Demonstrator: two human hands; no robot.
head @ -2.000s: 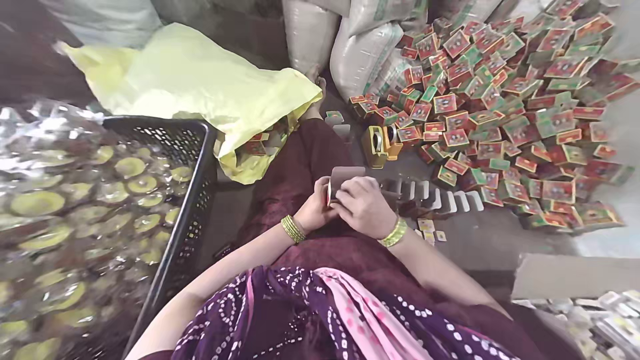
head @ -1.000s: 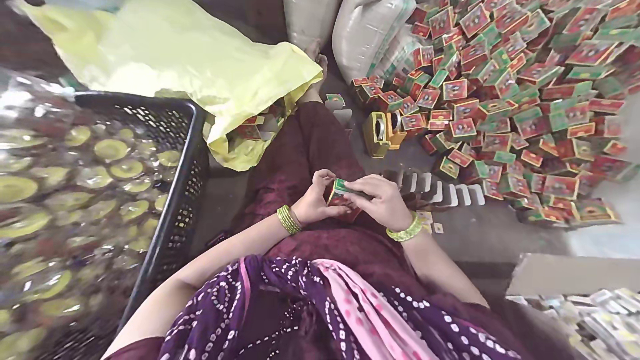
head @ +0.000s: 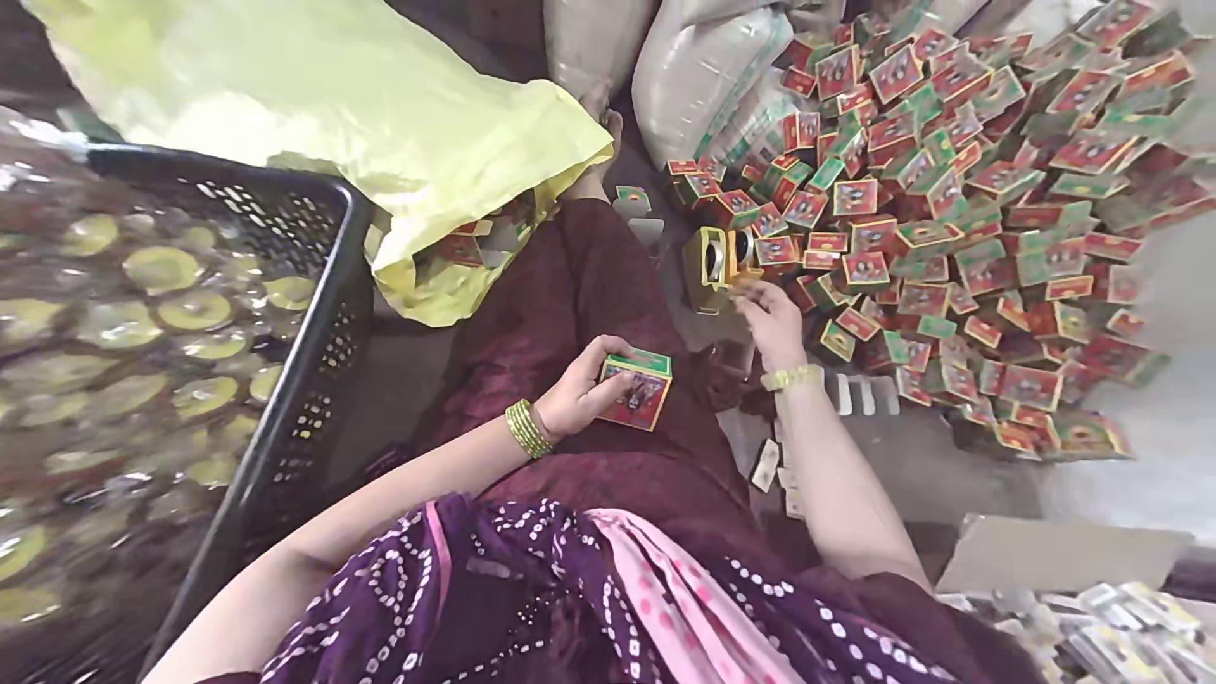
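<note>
My left hand [head: 591, 389] grips a small red and green printed carton [head: 638, 391] above my lap, thumb on its printed face. Out to the right, my right hand [head: 768, 318] reaches with its fingertips at a yellow box [head: 709, 285], where round openings and silvery rings show. Whether those fingers pinch anything is too small to tell. Just beyond that hand, a large heap of similar red and green cartons [head: 893, 247] spreads over the floor.
A black plastic crate [head: 353, 218] of wrapped items with yellow discs stands at left. Beside it lies a yellow plastic bag [head: 456, 142] with cartons inside. Stuffed white sacks [head: 703, 76] stand ahead. Small pale packets [head: 1121, 627] fill a cardboard box [head: 1054, 556] at lower right.
My right hand has left the carton between my hands and moved out to the yellow box. My left hand keeps hold of the carton, whose printed face now shows.
</note>
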